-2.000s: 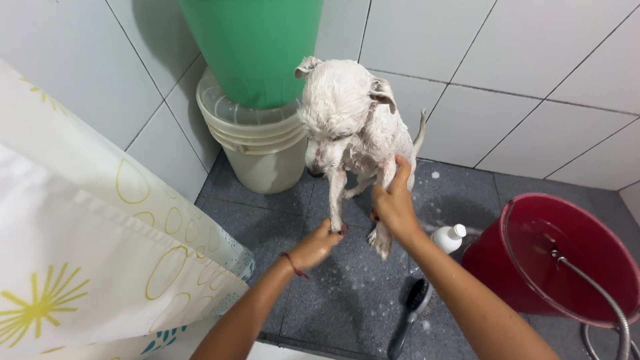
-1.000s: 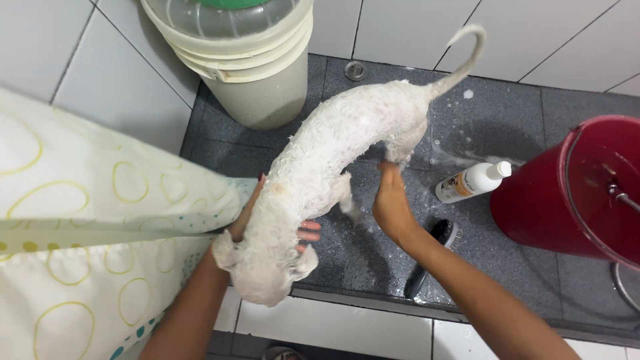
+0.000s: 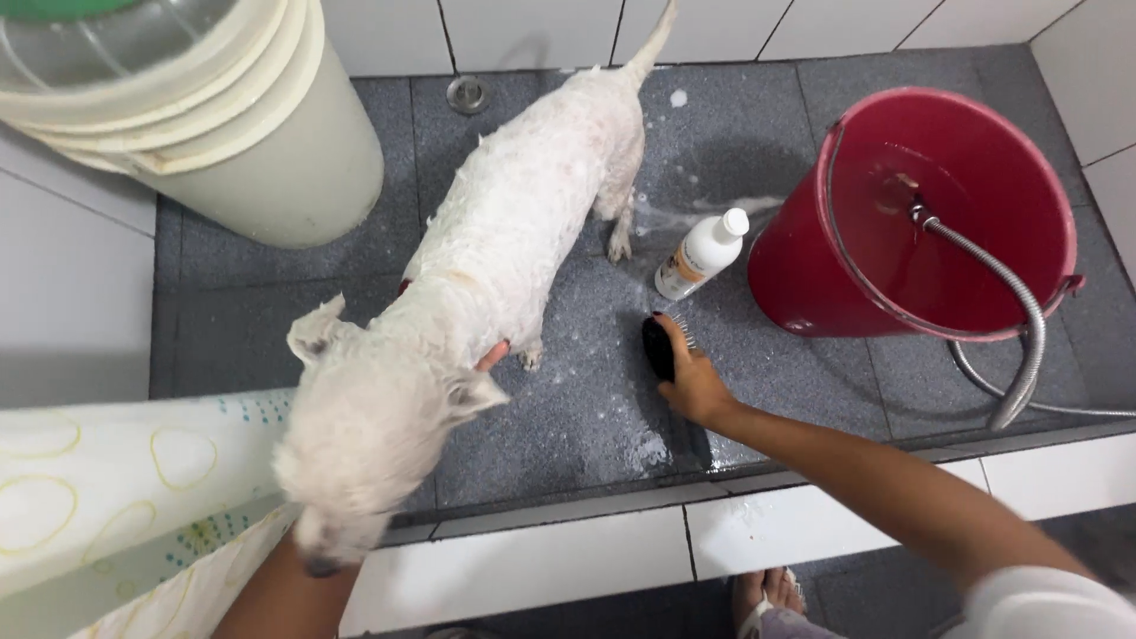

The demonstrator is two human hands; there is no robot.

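Note:
A wet white dog (image 3: pixel 524 186) with patches of lather stands on the grey shower floor, its head towards me at the lower left and its tail up at the back. My left hand (image 3: pixel 493 355) is under its chest or neck; only a few fingertips show beside the dog's ear, and the rest is hidden by the dog. My right hand (image 3: pixel 695 377) is on a black pin brush (image 3: pixel 658 348) lying on the floor, fingers around its head. Just behind the brush stands a white plastic bottle (image 3: pixel 701 256) with an orange label.
A red bucket (image 3: pixel 799 257) of water with a metal shower hose (image 3: pixel 990 257) in it stands at right. At upper left is a whitish plastic bucket (image 3: pixel 302 169). A patterned shower curtain (image 3: pixel 133 479) hangs at lower left, and a white tiled curb (image 3: pixel 532 559) runs along the front.
My right hand has left the dog's hind leg and is now on the brush. The left hand stays under the dog's front. The dog's head has turned from the right hand's side towards the lower left.

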